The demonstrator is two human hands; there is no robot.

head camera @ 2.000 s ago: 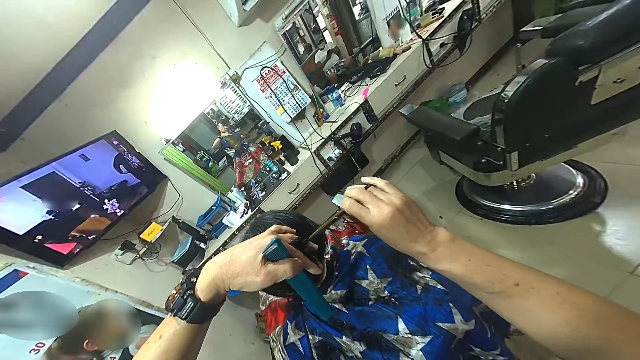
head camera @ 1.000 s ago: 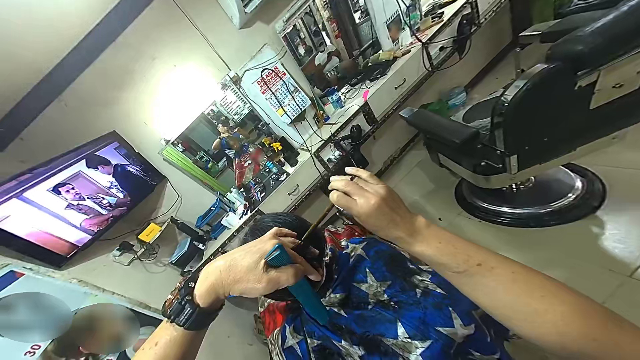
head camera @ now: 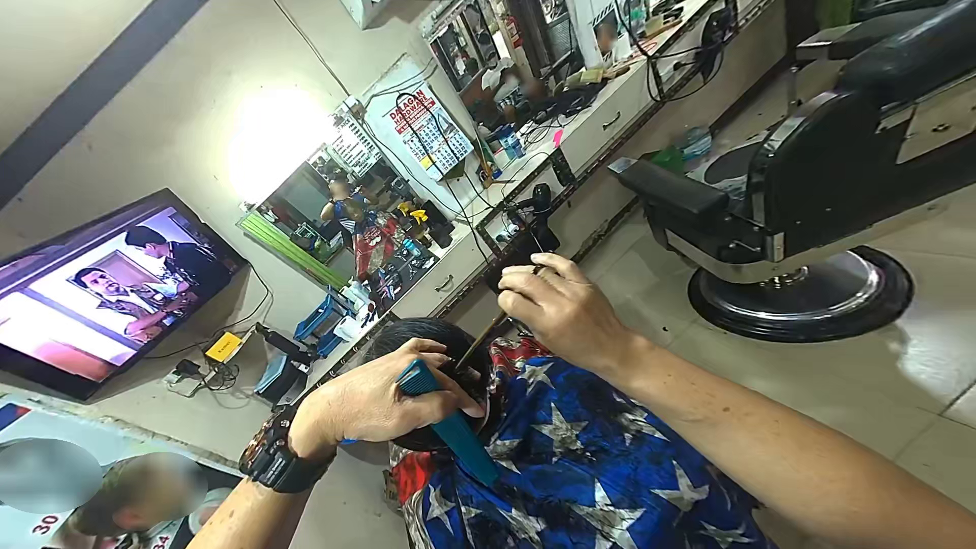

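A person with short black hair [head camera: 427,332] sits below me, covered by a blue and red barber's cape [head camera: 579,457] with white stars. My left hand [head camera: 381,389], a black watch on its wrist, holds a teal comb [head camera: 461,438] that slants down over the cape, and its fingers rest against the head near the ear. My right hand [head camera: 564,305] is raised beyond the head, to the right. Its fingers are closed around the handles of thin scissors [head camera: 488,335], whose blades point down to the hair beside my left fingers. The blade tips are partly hidden.
A black barber chair [head camera: 801,175] stands on the tiled floor at right. Along the wall runs a counter [head camera: 450,278] with drawers, bottles and cables, below mirrors [head camera: 305,198]. A television [head camera: 114,290] hangs at left above a small yellow box [head camera: 223,347]. Another person [head camera: 130,496] shows at lower left.
My right hand has turned and its fingers have shifted around the scissors. The left hand with the comb has stayed nearly in place. The television picture is different.
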